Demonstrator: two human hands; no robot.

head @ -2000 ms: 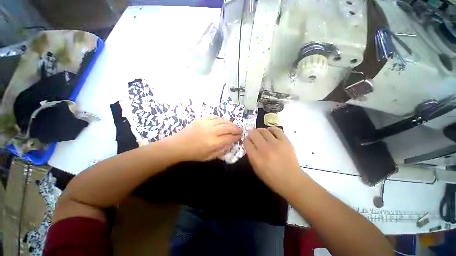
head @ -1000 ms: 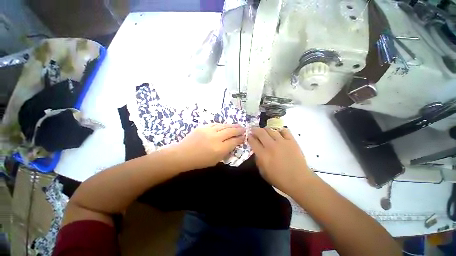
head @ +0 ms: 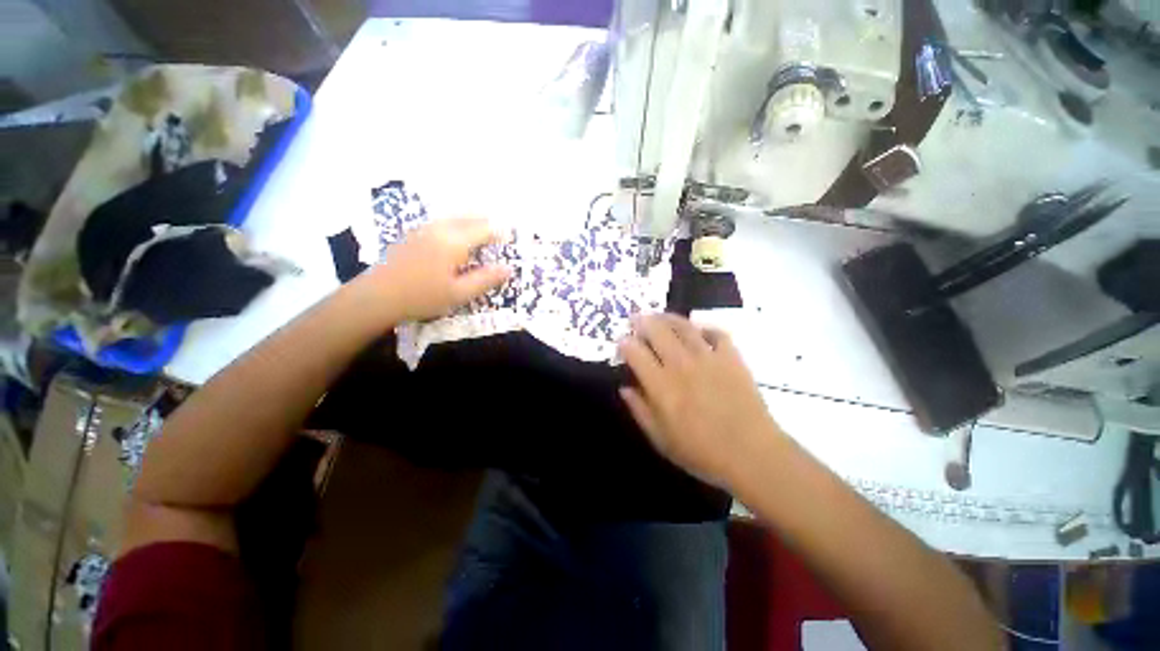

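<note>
A white lace panel with dark pattern (head: 579, 286) lies on the machine table, its right end under the presser foot (head: 651, 249). A black fabric piece (head: 534, 413) lies along its near edge and hangs over the table front; more black shows right of the foot. My left hand (head: 439, 270) lies on the left part of the lace, fingers bent over it; whether it pinches the lace is unclear. My right hand (head: 687, 382) rests at the near right edge of the lace and black fabric, fingertips down, just in front of the foot; its grip is hidden.
The sewing machine head (head: 814, 89) stands at the back right, with a yellowish block (head: 707, 253) beside the foot. A black phone-like pad (head: 922, 337) lies right. A blue-rimmed tray (head: 274, 159) with black pieces is at the left, a cardboard box (head: 121, 458) below it.
My left hand has moved left, away from my right hand and the foot, onto the left part of the lace. The lace between the hands now lies spread. The view has shifted slightly.
</note>
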